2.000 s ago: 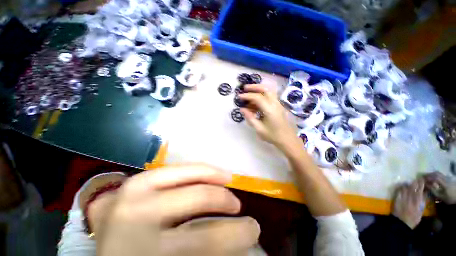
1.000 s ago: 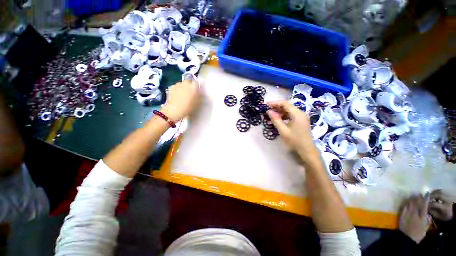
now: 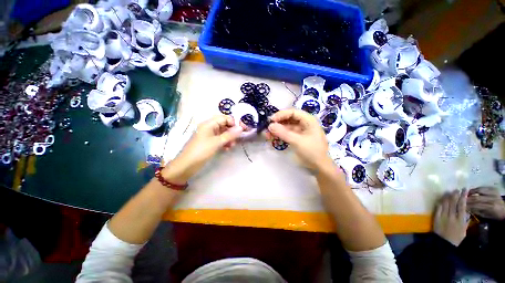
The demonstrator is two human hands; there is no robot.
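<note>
My left hand (image 3: pixel 213 138) holds a white camera housing (image 3: pixel 243 113) by its lower left side, over the white sheet (image 3: pixel 221 182). A dark opening or disc shows inside the housing, and a thin wire hangs below it. My right hand (image 3: pixel 296 132) is just right of the housing with thumb and index finger pinched together at a small dark piece, likely an LED board; its outline is too blurred to be sure. A cluster of black LED boards (image 3: pixel 256 97) lies behind and between my hands. One single board (image 3: pixel 280 144) lies under my right hand.
A blue parts bin (image 3: pixel 288 67) full of dark parts stands at the back. Empty housings (image 3: pixel 147 115) are piled left on the green mat (image 3: pixel 94 166). Fitted housings (image 3: pixel 354 171) are heaped right. Small white rings (image 3: pixel 43 145) lie far left. Another person's hands (image 3: pixel 454 215) are at the lower right.
My left hand has come from the left pile to the middle with a white housing in it. My right hand has stayed by the board cluster. The view has shifted slightly.
</note>
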